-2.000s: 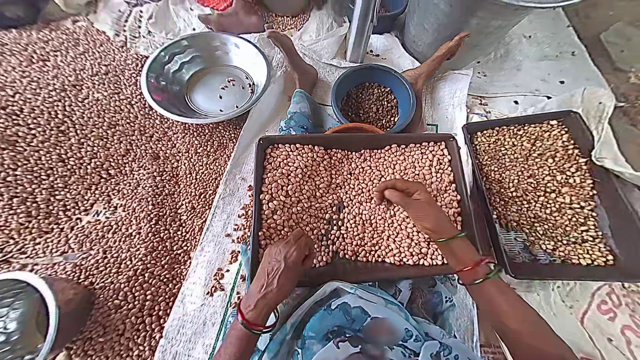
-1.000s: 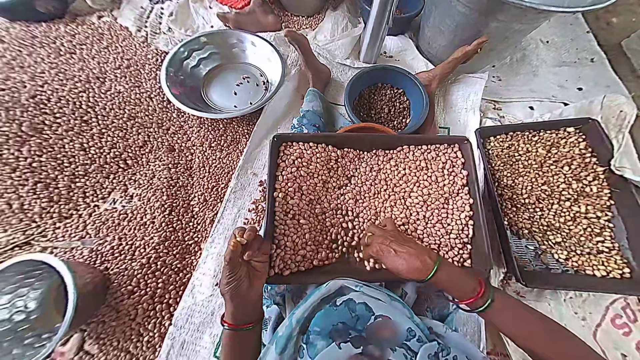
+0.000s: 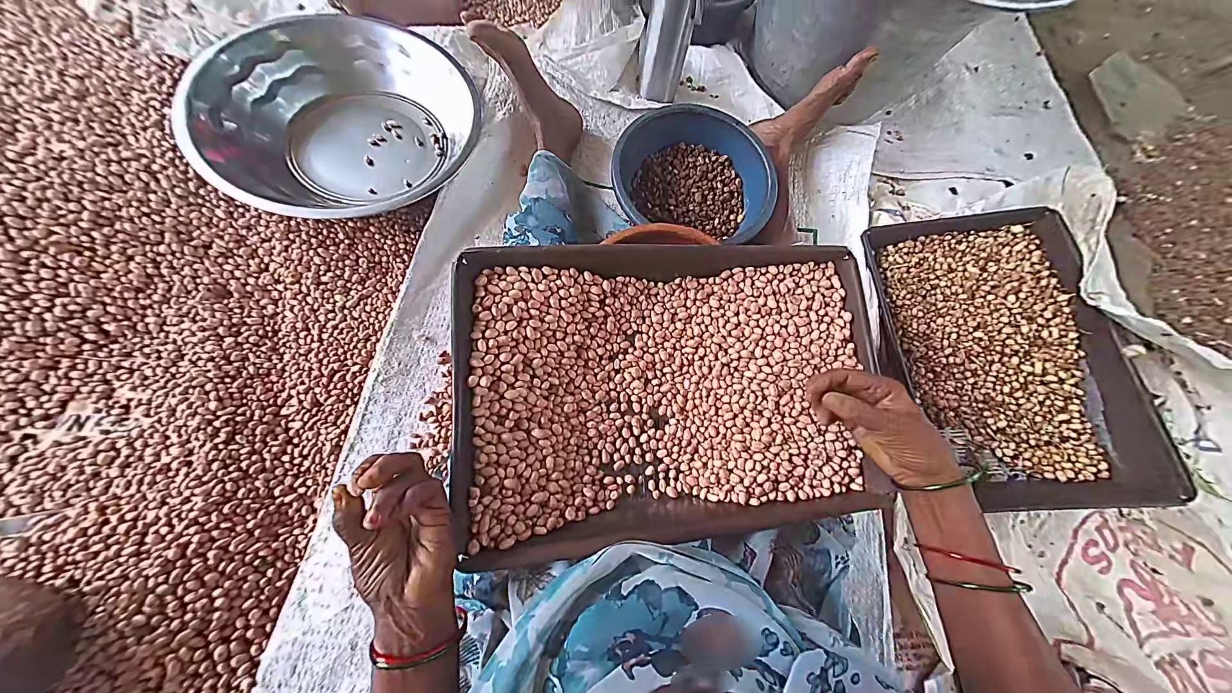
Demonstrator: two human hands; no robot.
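A dark rectangular tray point(image 3: 664, 525) full of pinkish-brown peanut kernels point(image 3: 760, 385) lies across my lap. Beside its lower left corner my left hand point(image 3: 399, 539) is raised palm up with curled fingers; whether a kernel sits between them I cannot tell. Over the tray's right edge hovers my right hand point(image 3: 881, 419), fingers bent and thumb near the fingertips, its grip unclear. A second dark tray point(image 3: 1136, 414) to the right holds yellowish, broken-looking kernels. Beyond the first tray stands a blue plastic bowl point(image 3: 626, 164) with darker kernels in it.
A large heap of kernels point(image 3: 192, 337) covers the left side. A steel basin point(image 3: 327, 115) with a few kernels stands at its edge. An orange rim point(image 3: 659, 234) shows behind the tray. A metal vessel point(image 3: 847, 38) stands at the back, and woven sacks point(image 3: 982, 106) cover the floor.
Since one second ago my right hand has moved from the kernels at the tray's lower middle to its right edge. My left hand, over the tray two seconds ago, is now outside its left edge.
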